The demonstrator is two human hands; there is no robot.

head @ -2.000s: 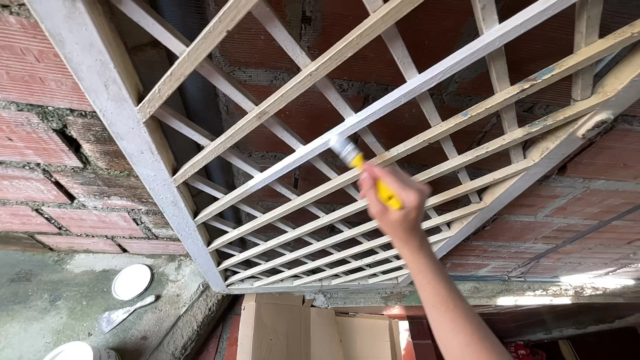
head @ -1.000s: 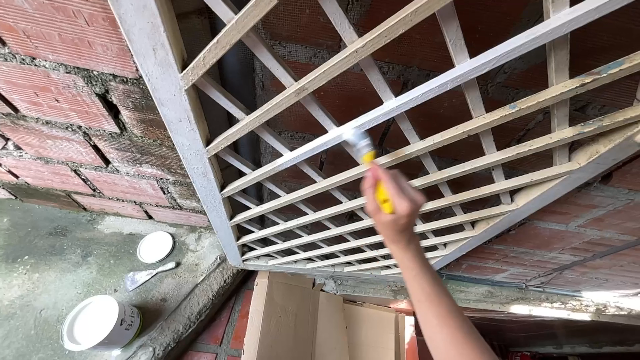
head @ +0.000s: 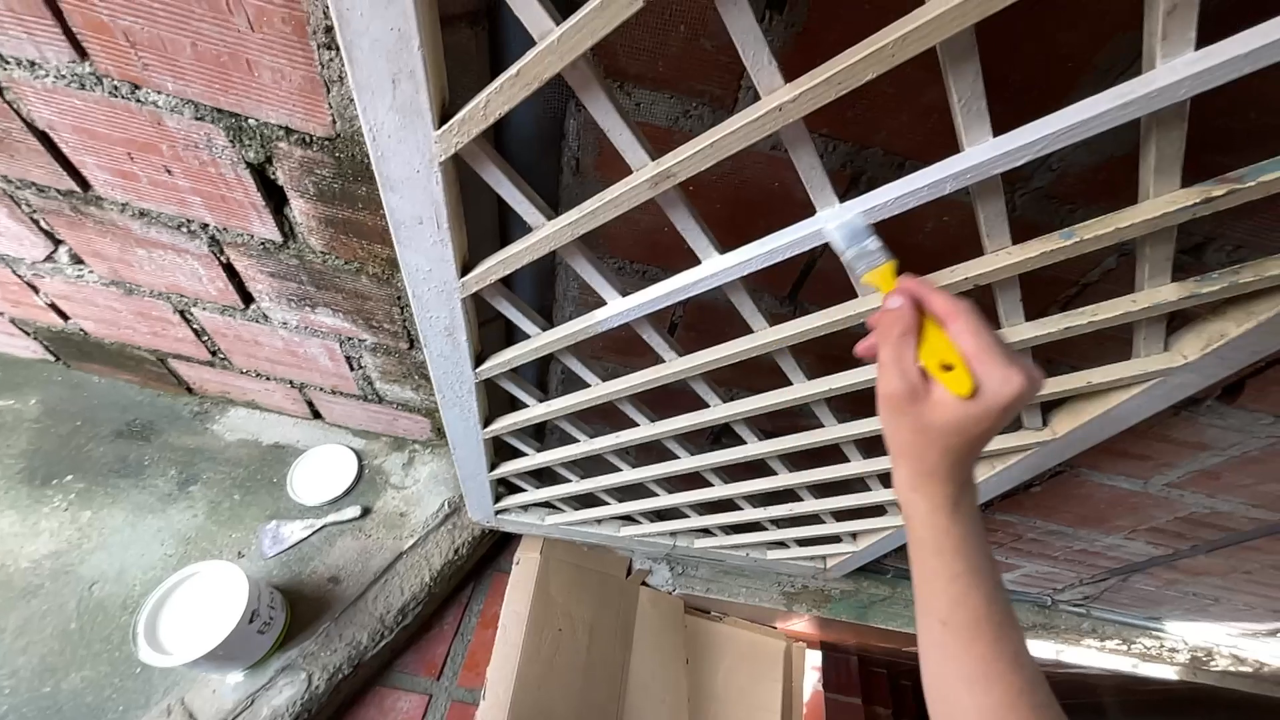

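Observation:
My right hand (head: pixel 945 375) grips a yellow-handled paintbrush (head: pixel 905 310). Its bristles, wet with white paint, touch a diagonal slat (head: pixel 730 262) of a lattice panel. That slat is white along much of its length, while neighbouring slats (head: pixel 760 115) are cream with worn spots. A pale frame (head: pixel 400 200) borders the lattice on the left. An open can of white paint (head: pixel 205 615) stands on the concrete at lower left, near a round white lid (head: pixel 323 474) and a paint-smeared putty knife (head: pixel 305 530). My left hand is out of view.
A rough brick wall (head: pixel 180 180) rises at the left, and more brick shows behind the lattice. Folded cardboard (head: pixel 580 630) lies below the panel's lower edge, beside a concrete ledge (head: pixel 370 590). A thin cable (head: pixel 1170 560) runs along the wall at lower right.
My right hand has kept the brush on the same slat, with the bristles at slightly different spots along it. The view has shifted, bringing the whole paint can into sight.

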